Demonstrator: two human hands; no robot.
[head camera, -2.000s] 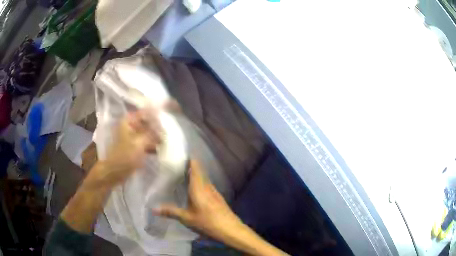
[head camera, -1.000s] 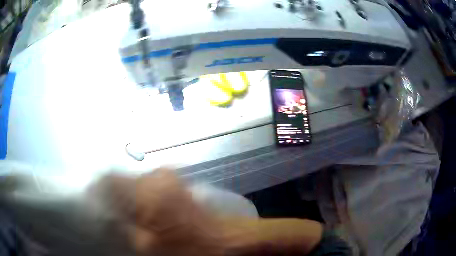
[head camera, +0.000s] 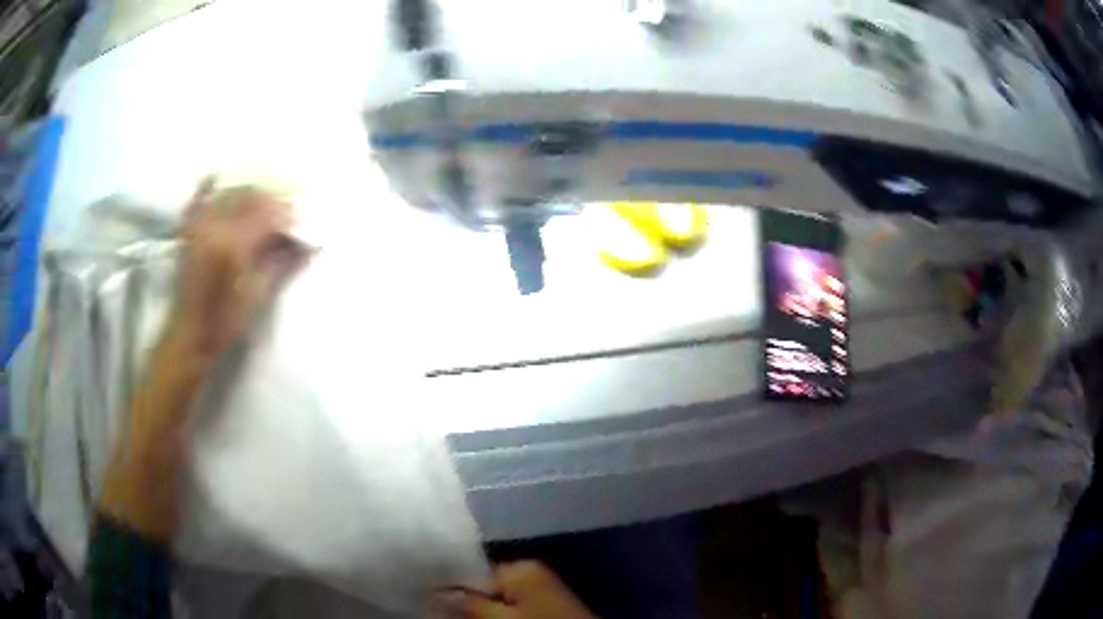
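Observation:
A large pale garment panel (head camera: 327, 472) lies on the left of the white machine table and hangs over its front edge. My left hand (head camera: 236, 248) is on its upper part, fingers bent on the cloth, left of the needle area; the bright glare washes out the detail there. My right hand (head camera: 520, 593) is at the bottom edge of the picture, partly cut off, with its fingers on the lower corner of the cloth. The sewing machine (head camera: 702, 151) stands at the back with a grey attachment (head camera: 525, 256) below its head. No cloth shows under the attachment.
Yellow-handled scissors (head camera: 653, 236) lie behind the needle area. A lit smartphone (head camera: 804, 308) stands right of them. Pale cloth (head camera: 956, 520) is heaped below the table at the right. Blue edging (head camera: 34, 230) is at the far left. Crinkled plastic (head camera: 1040, 327) is at the right end.
The view first turned from the cloth pile at the left to the machine. The pale cloth has come up onto the table, and my hands are now spread apart on it.

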